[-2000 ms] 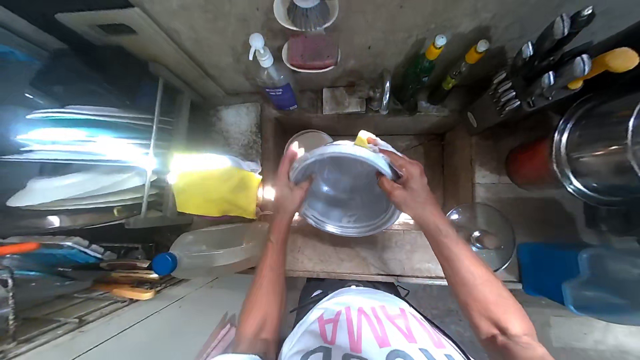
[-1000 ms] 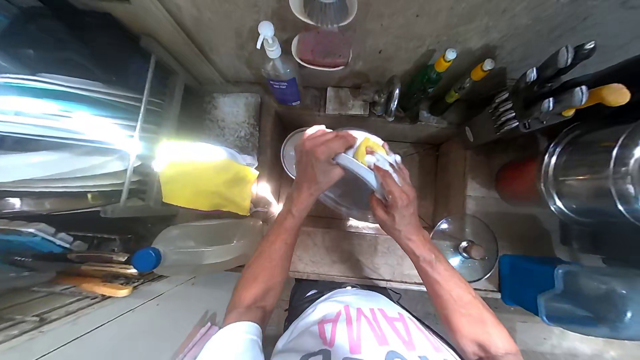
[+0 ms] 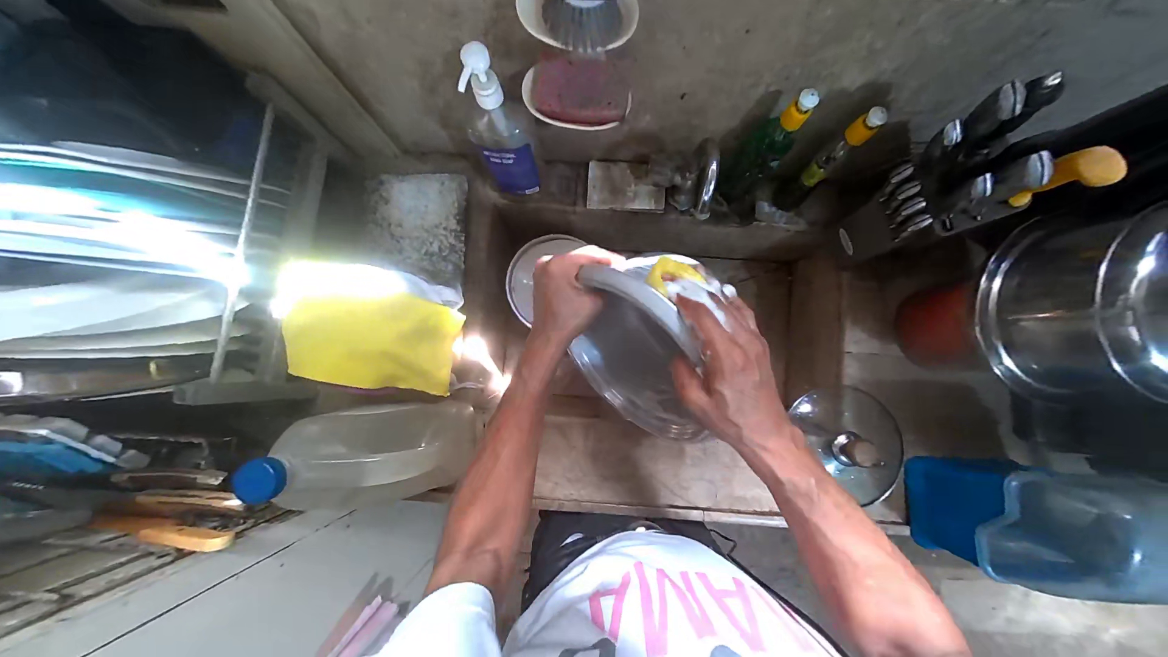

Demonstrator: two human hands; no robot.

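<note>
Over the tiled sink (image 3: pixel 812 319) a round metal pot or bowl (image 3: pixel 630 356) is held tilted. My left hand (image 3: pixel 566 297) grips its rim on the left side. On the right, my right hand (image 3: pixel 725 356) presses a soapy yellow sponge (image 3: pixel 673 272) against the outer side near the rim, with the thumb by the inner edge. White suds cover the fingertips. A round, light-coloured dish (image 3: pixel 525 278) lies in the sink, partly behind my left hand. The faucet (image 3: pixel 707 178) stands at the back of the sink.
A soap pump bottle (image 3: pixel 509 155) and green bottles (image 3: pixel 766 146) stand along the wall. To the left are a yellow cloth (image 3: pixel 370 342), a large plastic bottle (image 3: pixel 374 456) and a dish rack (image 3: pixel 242 237). Rightward are a glass lid (image 3: pixel 844 411), a knife block (image 3: pixel 867 224) and a metal pot (image 3: pixel 1049 310).
The vessel has gone from facing up, held at both sides, to tilted. My left hand has shifted from near the sponge to the left rim.
</note>
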